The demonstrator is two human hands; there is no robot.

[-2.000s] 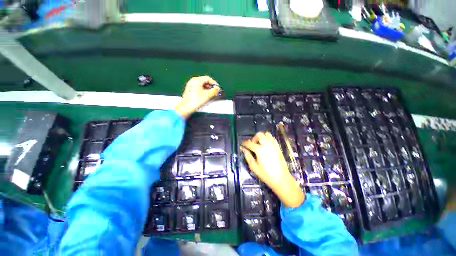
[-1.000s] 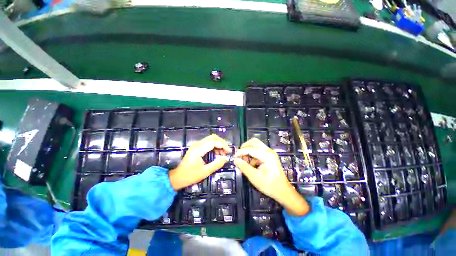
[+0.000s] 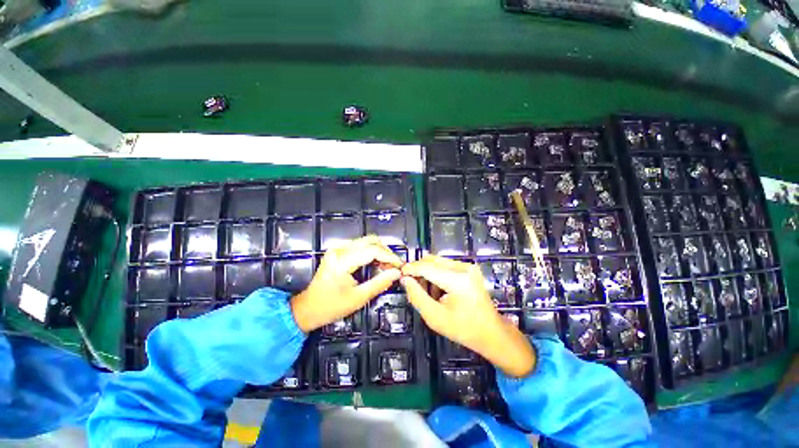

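Observation:
My left hand (image 3: 346, 282) and my right hand (image 3: 451, 297) meet fingertip to fingertip over the right part of the left blister tray (image 3: 250, 203). The fingers are closed around something small that they almost wholly hide; I cannot tell what it is. Black squarish modules (image 3: 394, 365) lie in the tray's near right pockets. The middle tray (image 3: 448, 194) holds small silvery components (image 3: 565, 185) in many pockets. A slim gold-yellow tool, perhaps tweezers (image 3: 529, 229), lies across it.
Two small modules lie apart on the green belt (image 3: 491, 83), one at left (image 3: 215, 106) and one nearer the middle (image 3: 354, 115). A filled tray (image 3: 701, 219) lies at right. A black box (image 3: 54, 249) with a cable stands at left. A pale post crosses the upper left.
My left hand has come back from the belt to meet my right hand over the left tray. A second module now shows on the belt, and both belt modules have shifted left in view.

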